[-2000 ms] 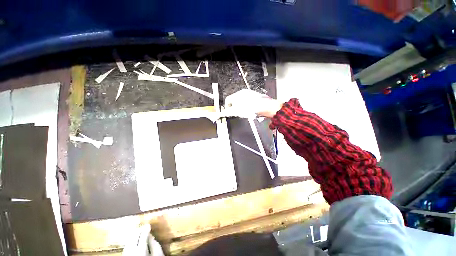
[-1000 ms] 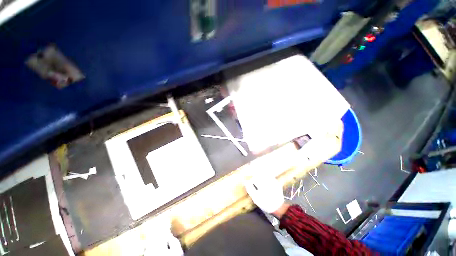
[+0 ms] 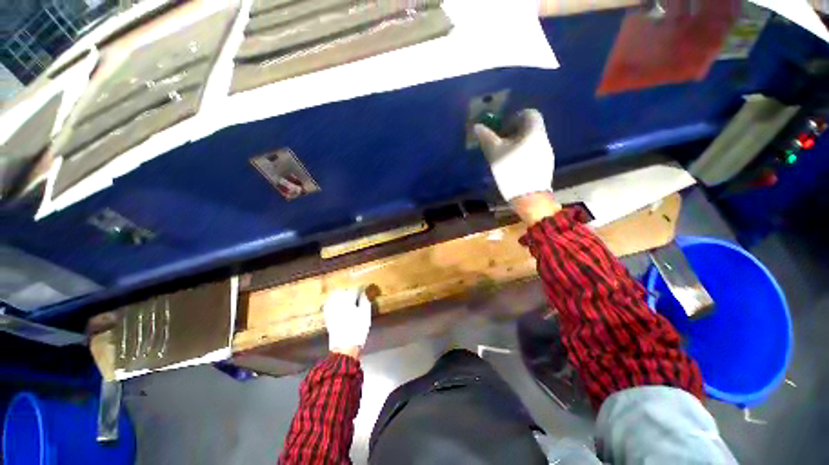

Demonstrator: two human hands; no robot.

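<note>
My left hand (image 3: 348,320), in a white glove, lies on the pale wooden front edge (image 3: 436,272) of the press board; its fingertips do not show clearly enough to tell a grip. My right hand (image 3: 523,156), also gloved, is raised at the blue press face with thumb and forefinger apart, at a green button (image 3: 491,120). It holds nothing visible. Most of the board is under the press; a strip of the tan frame (image 3: 374,240) shows behind the wooden edge. A brown lined panel (image 3: 173,329) lies at the left end on a white sheet.
White sheets (image 3: 627,192) stick out at the board's right end. Blue bins stand at right (image 3: 734,327) and lower left (image 3: 68,434). A red knob (image 3: 289,186) is on the press face. Brown panels (image 3: 145,100) lie on white sheets above. Scraps lie on the floor.
The board has slid forward under the press, hiding most of the frame. My right hand has moved from the wooden edge up to the green button. The view has shifted.
</note>
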